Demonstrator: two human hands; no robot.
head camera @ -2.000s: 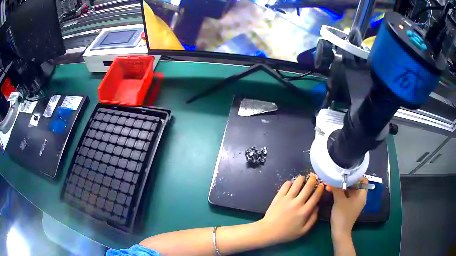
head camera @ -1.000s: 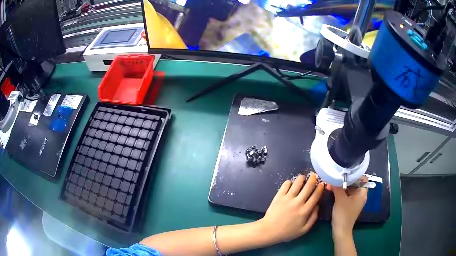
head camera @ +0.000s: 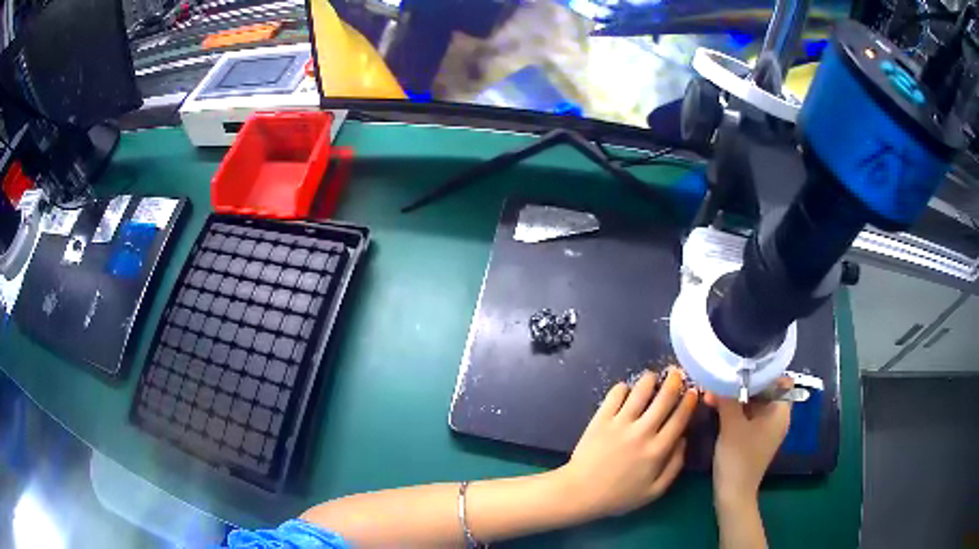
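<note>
My left hand (head camera: 633, 448) lies on the dark base plate (head camera: 505, 370), fingertips at the near edge of the white ring light (head camera: 698, 341). What its fingertips touch is too small to make out; pale specks lie around them. My right hand (head camera: 748, 440) is beside it, fingers partly hidden under the ring light, closed on a thin light metal tool (head camera: 792, 394) that sticks out to the right. The black microscope tube with a blue band (head camera: 875, 134) stands above. A dark, shiny component pile (head camera: 553, 329) sits on the plate left of the lens.
A silvery-white strip (head camera: 555, 223) lies at the plate's top. A black pocketed tray (head camera: 242, 343) is at left, with a red bin (head camera: 274, 166) behind it. The monitor (head camera: 483, 64) stands at the back on black legs. A second dark plate (head camera: 91, 290) is far left.
The view has shifted very slightly. The magnified picture on the monitor has changed a little. Both hands stay in nearly the same place.
</note>
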